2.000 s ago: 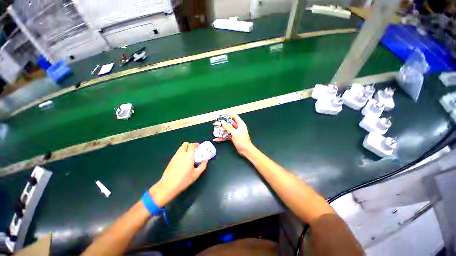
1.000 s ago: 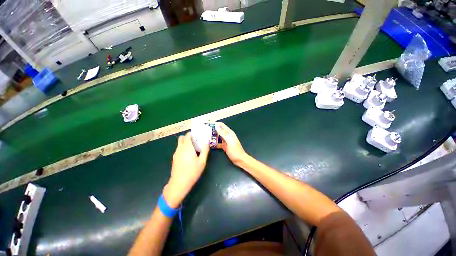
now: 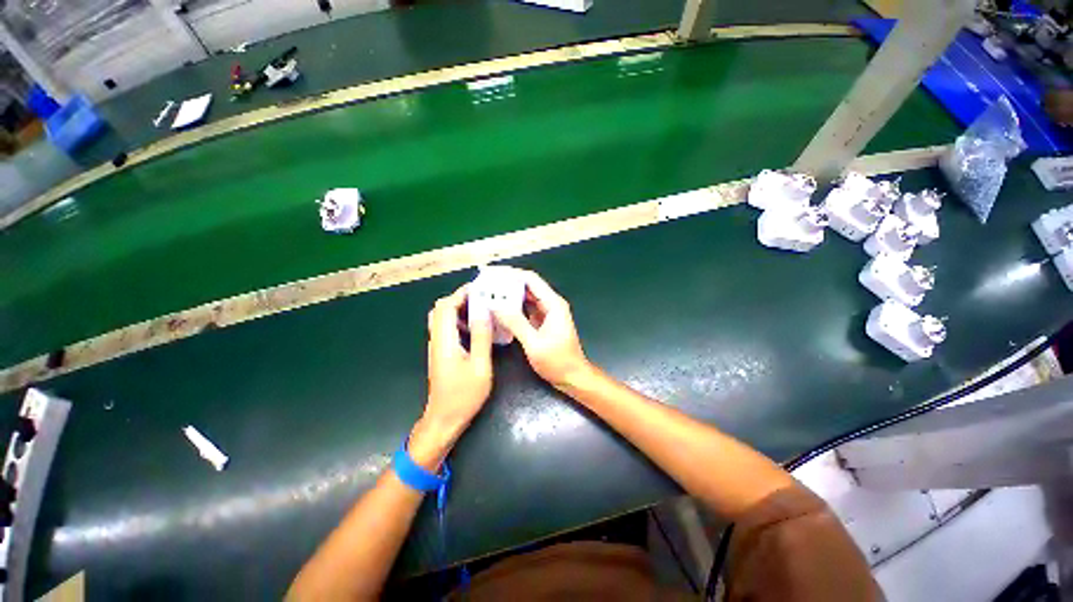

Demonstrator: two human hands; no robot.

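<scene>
A white plug adapter unit (image 3: 501, 289) is held between both hands above the dark green bench, near the pale rail. Its smooth cover with small holes faces up; the inner assembly under it is hidden. My left hand (image 3: 457, 362) grips its left side, and a blue strap circles that wrist. My right hand (image 3: 548, 334) grips its right side, with the thumb on the cover. Both hands are bare.
Another white unit (image 3: 341, 209) lies on the green conveyor belt (image 3: 471, 153) beyond the rail. Several finished units (image 3: 899, 281) stand at right by a post (image 3: 877, 100) and a clear bag (image 3: 984, 161). A small white piece (image 3: 205, 448) and a white bar (image 3: 30, 470) lie at left.
The cover and the inner assembly, apart two seconds ago, are now together between both hands. The unit on the belt has shifted right in the picture.
</scene>
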